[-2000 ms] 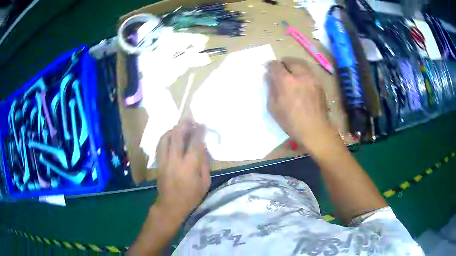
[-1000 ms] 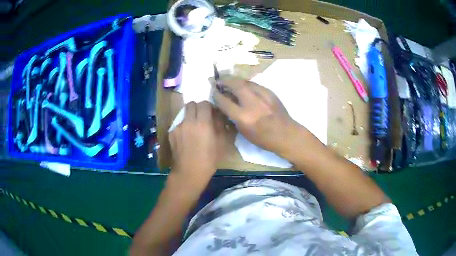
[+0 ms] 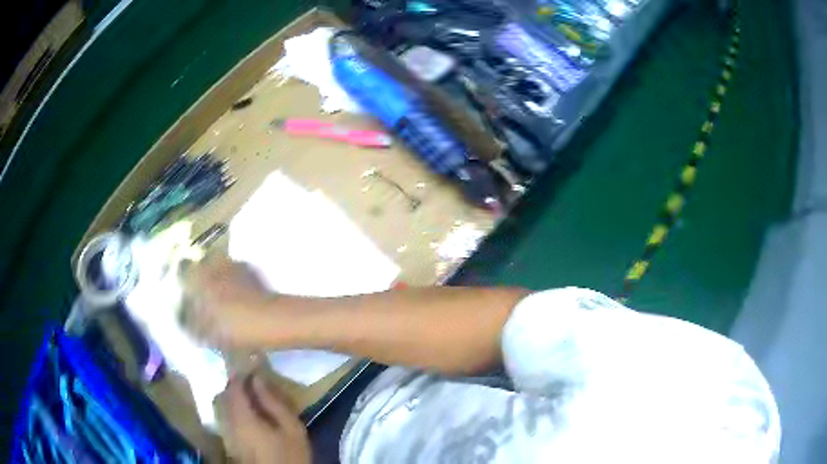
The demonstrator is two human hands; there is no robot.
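Note:
The view is tilted and blurred. My right hand (image 3: 222, 304) is over the white paper at the left part of the cardboard tray (image 3: 340, 172); its fingers are blurred and I cannot tell whether it holds anything. My left hand (image 3: 263, 421) is low at the tray's near edge, just below my right hand and partly cut off by the bottom of the picture; its grip is unclear. A white paper sheet (image 3: 304, 240) lies in the tray beyond my right forearm.
A pink utility knife (image 3: 335, 132), a blue electric screwdriver (image 3: 390, 100), a thin wire lead (image 3: 396, 188), circuit boards (image 3: 181, 195) and a tape roll (image 3: 107, 269) lie in the tray. A blue bin (image 3: 77, 403) is at lower left. Clear-wrapped parts (image 3: 535, 59) are beyond the screwdriver.
The view has turned, so the tray now lies slanted and the bin is partly cut off. My hands remain near each other and have shifted to the lower left of the picture.

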